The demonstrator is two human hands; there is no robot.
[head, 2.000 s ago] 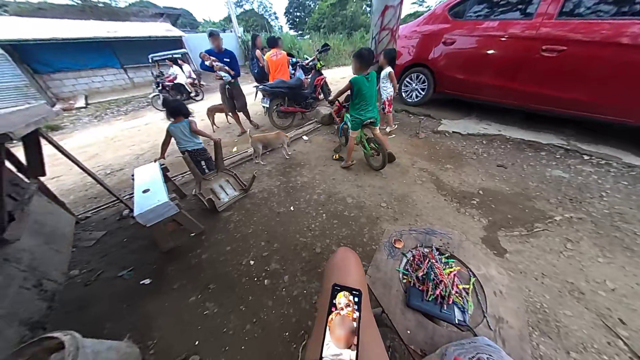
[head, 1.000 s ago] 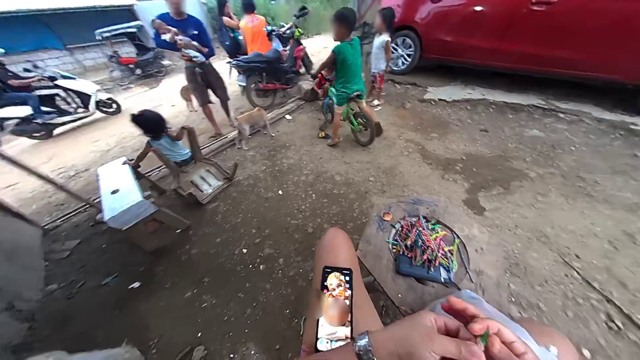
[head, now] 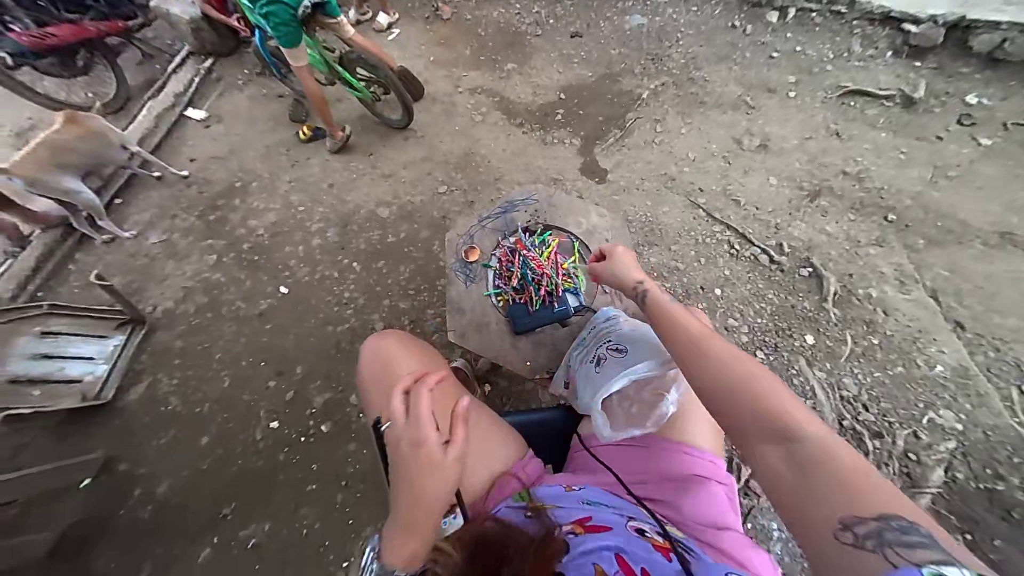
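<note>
A heap of small, colorful twisted pieces (head: pixel 534 268) fills a round tray on a low wooden table (head: pixel 480 320). My right hand (head: pixel 614 268) is at the heap's right edge, thumb and fingers pinched; whether a piece is between them I cannot tell. My left hand (head: pixel 424 448) lies with fingers apart over my left thigh, largely covering the phone (head: pixel 453 520). A dark blue case-like object (head: pixel 540 314) sits at the tray's near edge. Thin dark strands (head: pixel 500 214) and a small round orange-brown item (head: pixel 471 254) lie left of the heap. A translucent plastic bag (head: pixel 628 376) rests over my right thigh.
A person in green (head: pixel 290 28) is at a green bicycle (head: pixel 352 76) beyond the table. A tan dog (head: pixel 68 156) stands at left near a motorcycle (head: pixel 60 56). A wooden chair (head: pixel 64 356) lies at the left; roots (head: pixel 740 228) and stones cover ground at right.
The view has tilted down strongly. My hands, together above my right thigh one second ago, are now apart: the right at the heap, the left over the phone on my left thigh.
</note>
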